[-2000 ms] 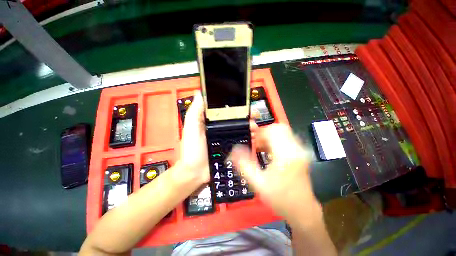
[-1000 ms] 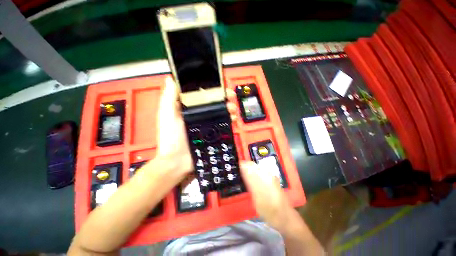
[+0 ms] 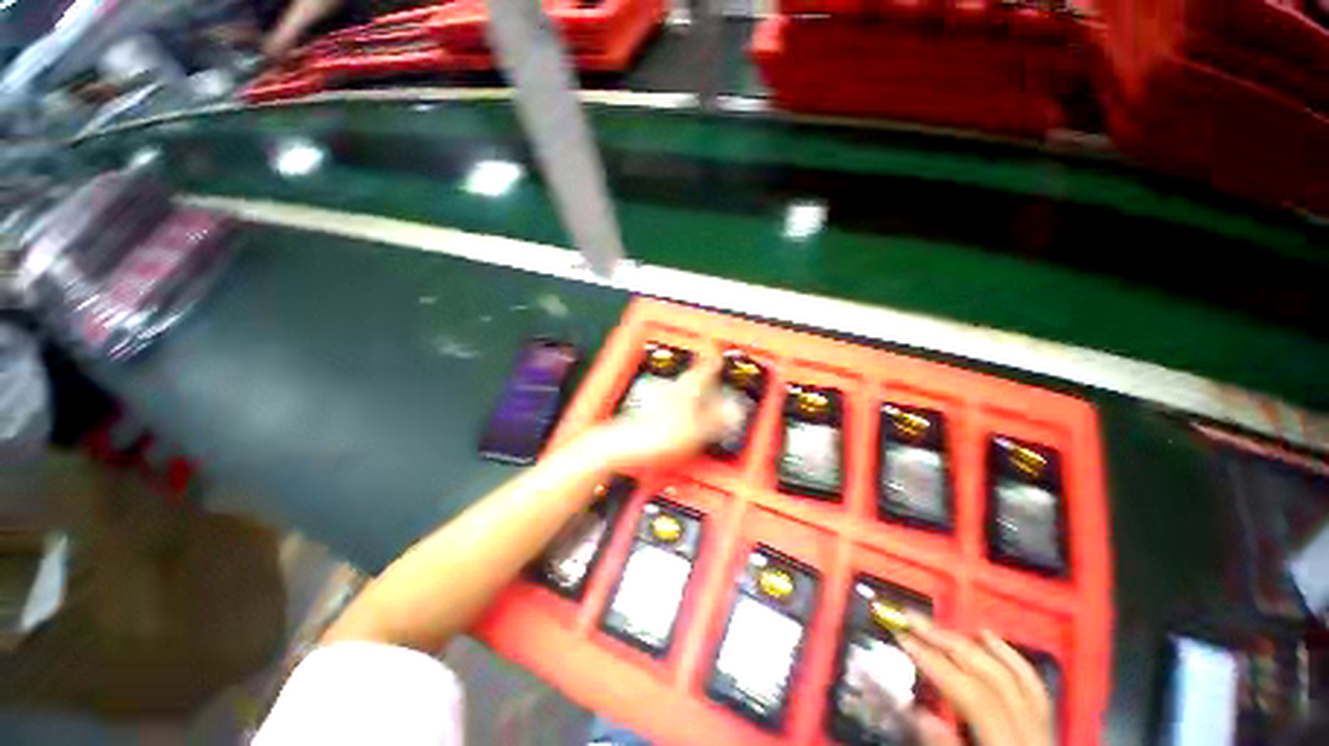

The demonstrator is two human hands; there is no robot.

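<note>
A red-orange phone tray (image 3: 994,579) lies slanted on the dark green bench, with closed black flip phones in two rows of pockets. My left hand (image 3: 673,420) is over the back row at the left. Its fingers overlap a closed flip phone (image 3: 748,382) in the second pocket; blur hides whether they grip it. My right hand (image 3: 979,682) is over the front row at the right, its fingers at another closed flip phone (image 3: 870,663). Part of that hand is cut off by the bottom edge, and its grip is unclear. No open phone shows.
A dark smartphone (image 3: 531,401) lies left of the tray. A plastic-wrapped bundle (image 3: 124,262) is at far left. A grey metal post (image 3: 561,146) stands beside the green belt (image 3: 875,241). Red trays (image 3: 918,66) are behind the belt. A white card pad (image 3: 1202,692) lies at lower right.
The open flip phone is gone from my hands, and the formerly empty back-row pocket holds a closed phone. My hands have moved apart. The view has swung left, so the tray appears further right.
</note>
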